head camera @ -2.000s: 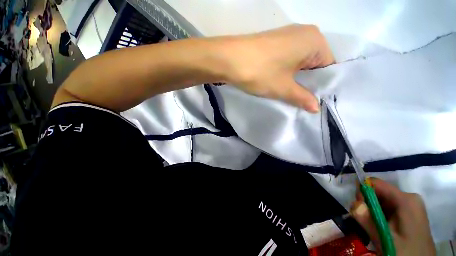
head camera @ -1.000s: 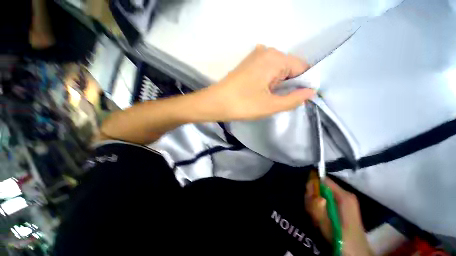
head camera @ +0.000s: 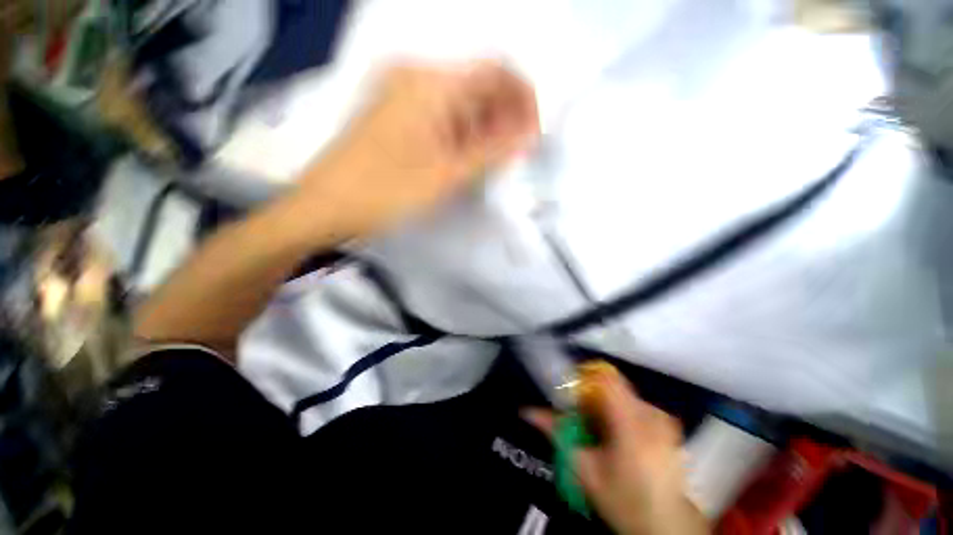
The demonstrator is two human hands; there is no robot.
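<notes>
A white garment panel [head camera: 721, 178] with a navy stripe [head camera: 721, 259] lies across the table and hangs over its front edge. My left hand [head camera: 465, 131] is raised at the panel's left part, blurred, with its fingers curled; the fabric rises towards its fingertips. My right hand [head camera: 632, 444] holds scissors [head camera: 573, 444] with green and orange-yellow handles. Their blurred blades point up at the panel's near edge, below the slit. The slit [head camera: 567, 261] shows as a thin dark line meeting the stripe. Whether the blades touch the fabric is unclear.
More white fabric with a navy stripe [head camera: 324, 345] hangs by my lap. A red basket [head camera: 799, 486] is at the lower right. White and navy pieces [head camera: 225, 63] lie at the table's far left. Blurred scraps show on the floor at left.
The scissors have come out of the slit and moved down and left. My left hand has moved left and up in the view. The slit has closed to a line, and the view has shifted.
</notes>
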